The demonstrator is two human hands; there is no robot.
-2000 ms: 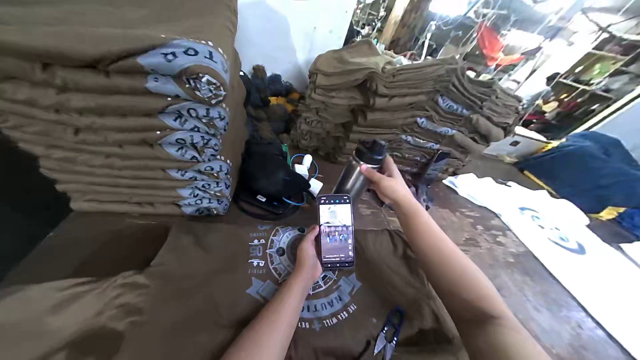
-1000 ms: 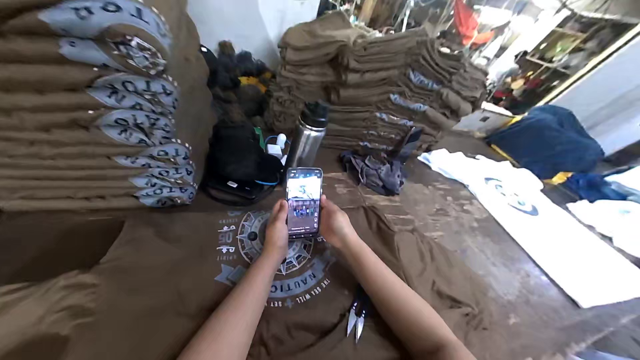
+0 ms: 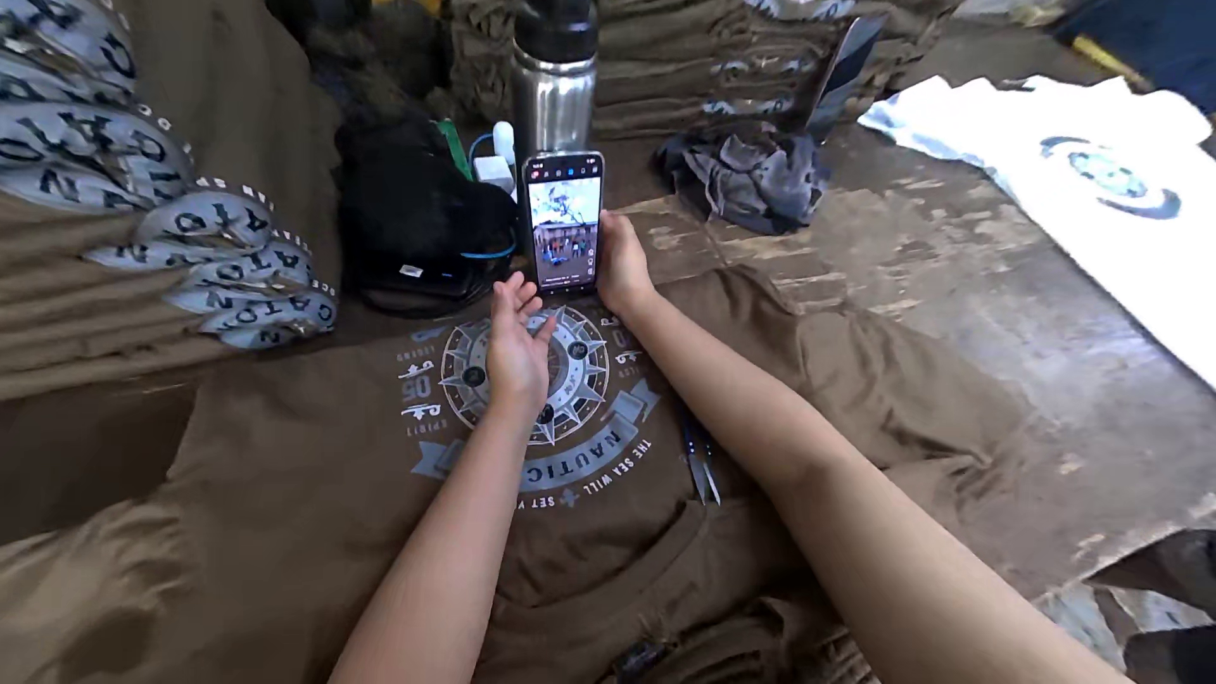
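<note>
A smartphone (image 3: 564, 228) with a lit screen stands nearly upright in front of a steel bottle (image 3: 554, 100) with a black lid. My right hand (image 3: 624, 261) holds the phone by its right edge. My left hand (image 3: 519, 347) is just below and left of the phone, empty, fingers apart, over the compass print of a brown T-shirt (image 3: 313, 456) spread on the table. Thread snips (image 3: 701, 465) with blue handles lie on the shirt near my right forearm, partly hidden by it.
Folded printed brown shirts are stacked at left (image 3: 218, 218) and behind (image 3: 665, 66). A black bag (image 3: 418, 199), a white charger (image 3: 494, 174) and a crumpled dark cloth (image 3: 746, 176) lie around the bottle. A white printed garment (image 3: 1092, 180) lies on the worn table (image 3: 912, 256) at right.
My right hand has let go of the bottle, which now stands behind the phone. My left hand has come off the phone since one second ago. The view has moved closer.
</note>
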